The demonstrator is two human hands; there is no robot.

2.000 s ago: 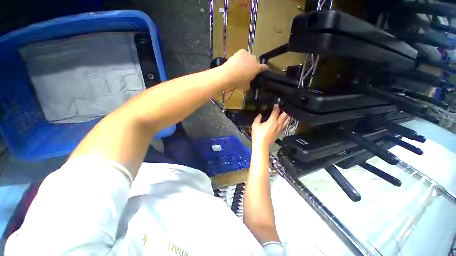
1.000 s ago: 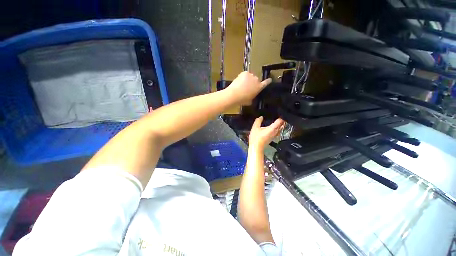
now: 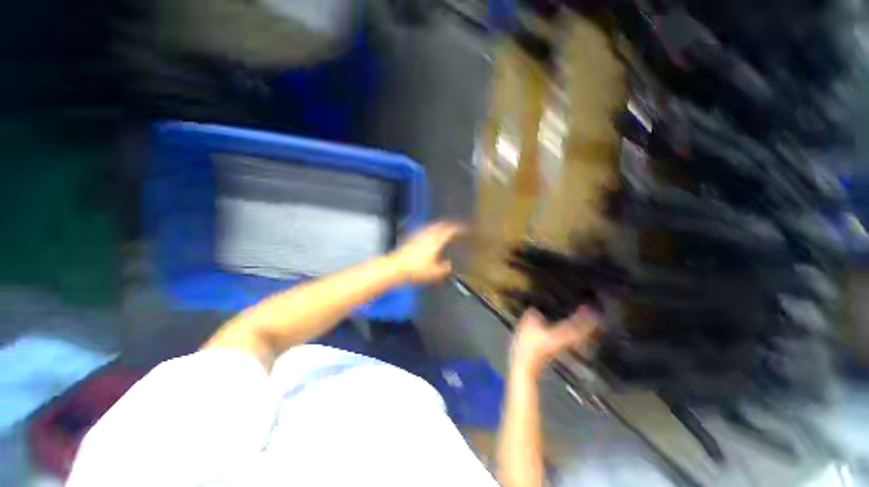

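The view is strongly blurred. Several black tool units [image 3: 696,304] lie on a wire rack at the right. My left hand [image 3: 429,252] is between the blue tote and the rack, off the units, with fingers apart and nothing seen in it. My right hand [image 3: 555,335] is at the near left edge of the black units, thumb and fingers spread. Its fingertips overlap a dark part; blur hides whether they touch it.
A blue tote [image 3: 186,214] with a pale sheet [image 3: 300,233] and a dark strip inside stands at the left. Brown cardboard [image 3: 581,124] shows behind the rack's posts. A blue perforated item [image 3: 472,390] is low in the middle. A dark red item [image 3: 76,418] is at lower left.
My left hand has come away from the black units and moved left and down in the picture. My right hand remains at their edge. The view has shifted, with the tote lower and further right.
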